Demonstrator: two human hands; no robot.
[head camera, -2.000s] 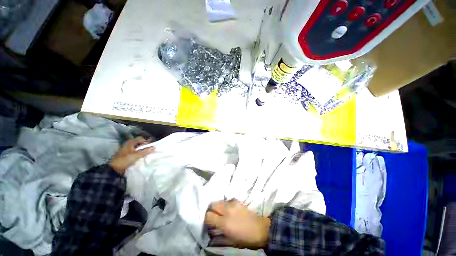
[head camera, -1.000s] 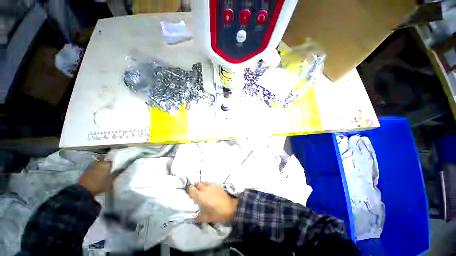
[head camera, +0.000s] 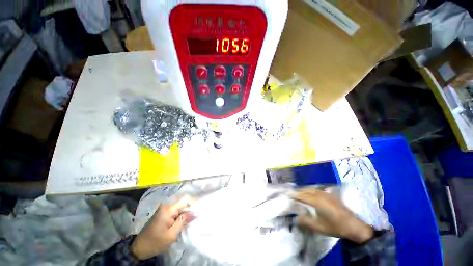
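The garment (head camera: 233, 223), white and blown out under the lamp, lies over my lap at the table's front edge. My left hand (head camera: 165, 227) pinches its left part between thumb and fingers. My right hand (head camera: 327, 214), blurred, is on its right part with the fingers bent over the cloth. The button attaching machine (head camera: 220, 60) stands beyond, its red panel reading 1056. The small dark die (head camera: 217, 140) shows below its head, with no cloth at it. A heap of small shiny metal pieces in clear plastic (head camera: 162, 124) lies left of the die.
Small dark pieces (head camera: 254, 126) and a clear and yellowish bag (head camera: 290, 98) lie right of the die. A cardboard box (head camera: 332, 52) stands behind at right. The blue bin (head camera: 409, 192) is at the right with pale cloth (head camera: 365, 182). Grey-white garments (head camera: 62, 226) lie at left.
The view has turned up, bringing the counter into sight. My right hand has moved right across the garment, and my left hand has moved in towards the middle. The garment is spread between them.
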